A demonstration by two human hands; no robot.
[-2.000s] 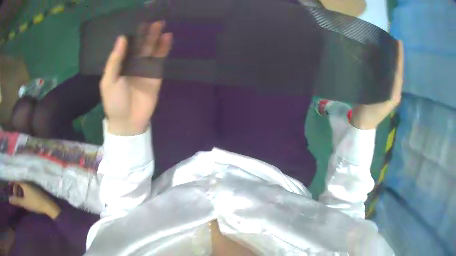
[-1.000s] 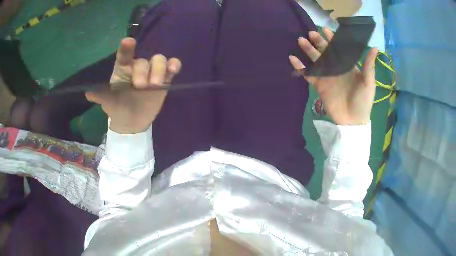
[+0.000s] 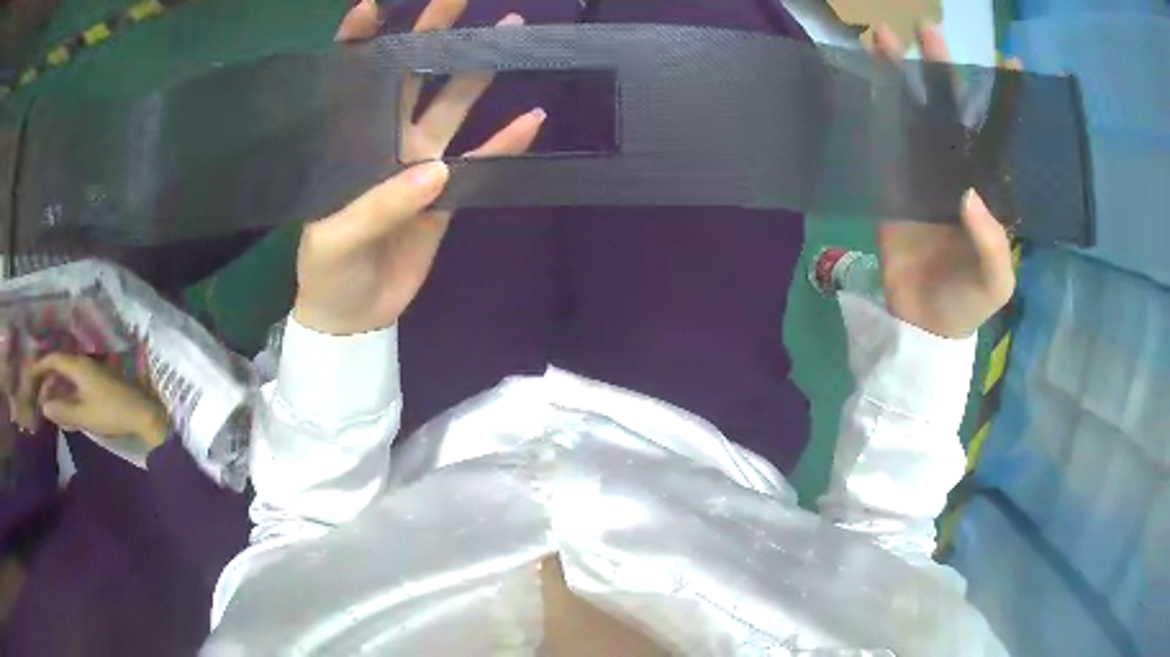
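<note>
A long dark, see-through perforated panel (image 3: 731,122) spans the upper view, held flat above the purple-clothed lap. Its rectangular window (image 3: 565,113) lies left of its middle and shows purple cloth and fingers. My left hand (image 3: 372,244) grips the lower edge by the window, thumb in front and fingers behind, some seen through the window. My right hand (image 3: 943,263) holds the panel near its right end, thumb on the near face and fingers behind, showing through the mesh.
A person at the left in purple has a hand (image 3: 96,395) on a newspaper bundle (image 3: 180,347). A bottle with a red label (image 3: 840,270) is on the green floor. Blue plastic-covered stacks (image 3: 1091,372) stand at the right beside yellow-black tape (image 3: 994,372). Brown cardboard (image 3: 885,13) is at the top.
The panel has turned from edge-on to broad face in view, window now visible. My left fingers have gone behind it and my right hand has closed on its right part. The neighbour's newspaper bundle has shifted.
</note>
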